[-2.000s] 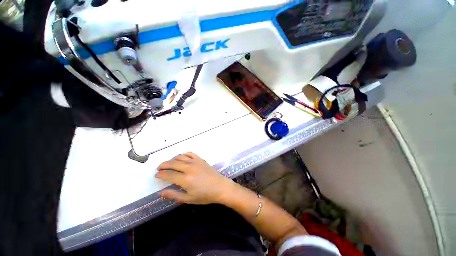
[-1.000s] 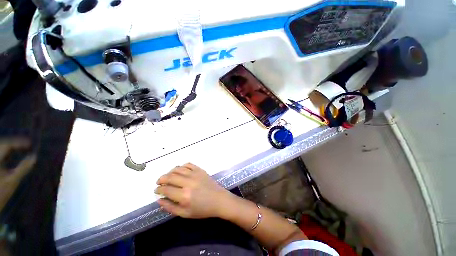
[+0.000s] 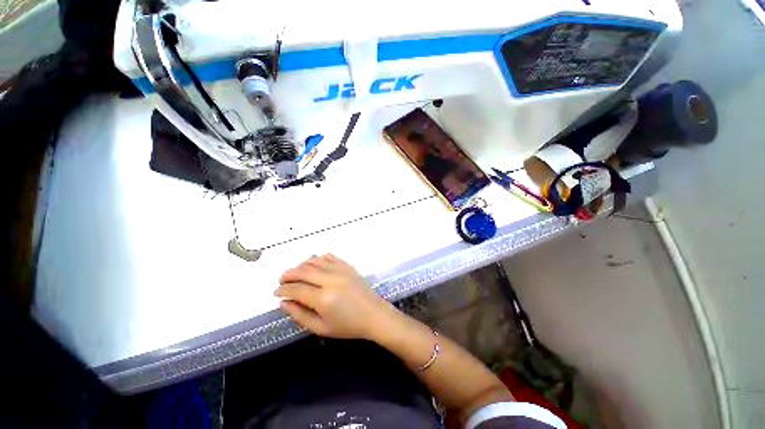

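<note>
The white sewing machine with a blue stripe and JACK lettering stands across the top. A dark cloth piece lies on the white table at the left, its right end by the presser foot area. My right hand rests on the table's front edge, below the machine bed, fingers slightly curled and pointing left. Nothing shows in it, though its palm side is hidden. My left hand is not in view.
A smartphone lies on the bed, with a blue round object beside it. Thin coloured tools, tape rolls and a dark thread cone are at the right. Dark cloth fills the lower left corner.
The blurred hand seen at the left edge a second ago is gone. The view has shifted, showing more table and the dark cloth piece at left. My right hand stays at the front edge.
</note>
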